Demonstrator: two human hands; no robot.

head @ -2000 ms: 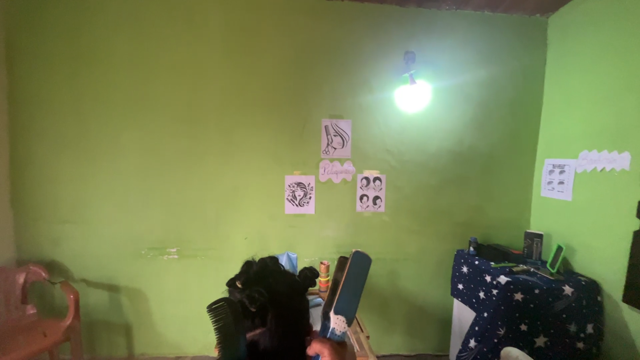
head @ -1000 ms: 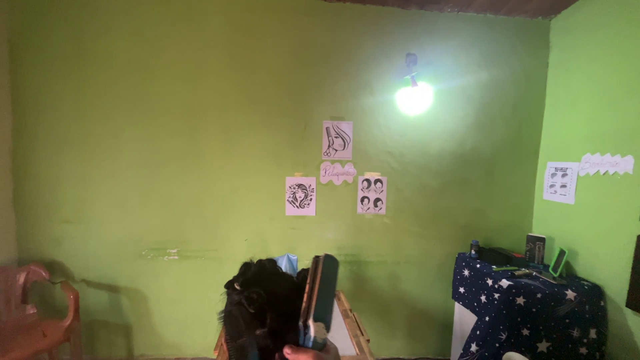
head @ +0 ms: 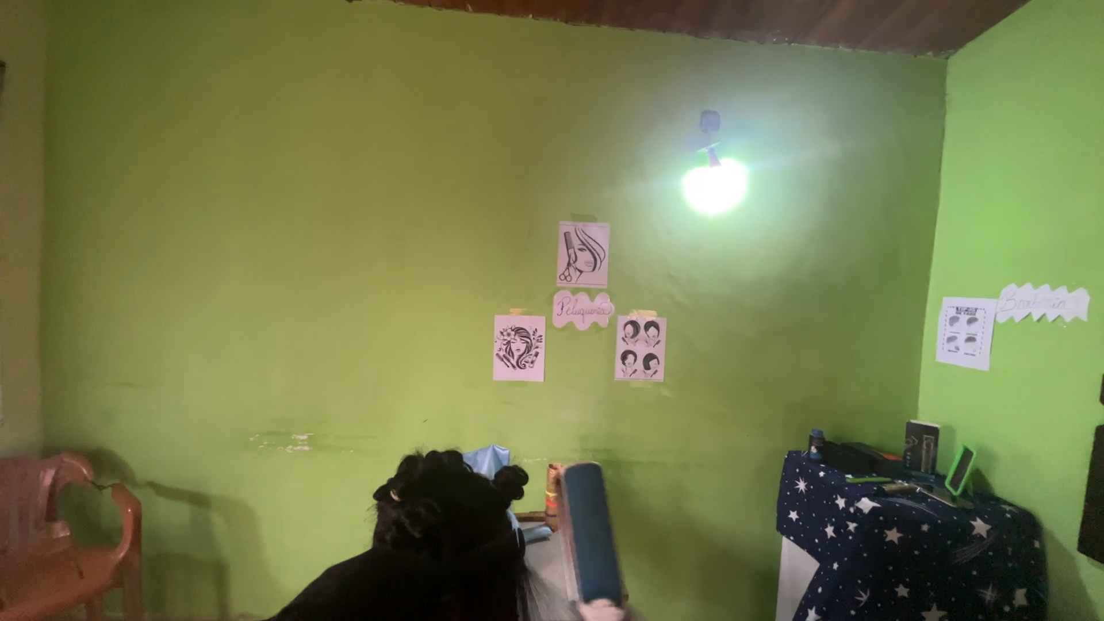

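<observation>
At the bottom edge, only some fingers of my right hand show, closed around a hair straightener with a blue outer face, which points upward. To its left is a person's head of dark hair, seen from behind, with parts twisted into small buns. Loose strands hang between the head and the straightener; whether they touch it cannot be told. My left hand is out of view.
A pink plastic chair stands at the left. A table with a starry navy cloth at the right holds a green-framed item and boxes. Beyond the head are a light blue cloth and a cylindrical container.
The straightener's two arms, apart two seconds ago, are now together. A black comb stood left of the hair in the oldest frame and is no longer seen.
</observation>
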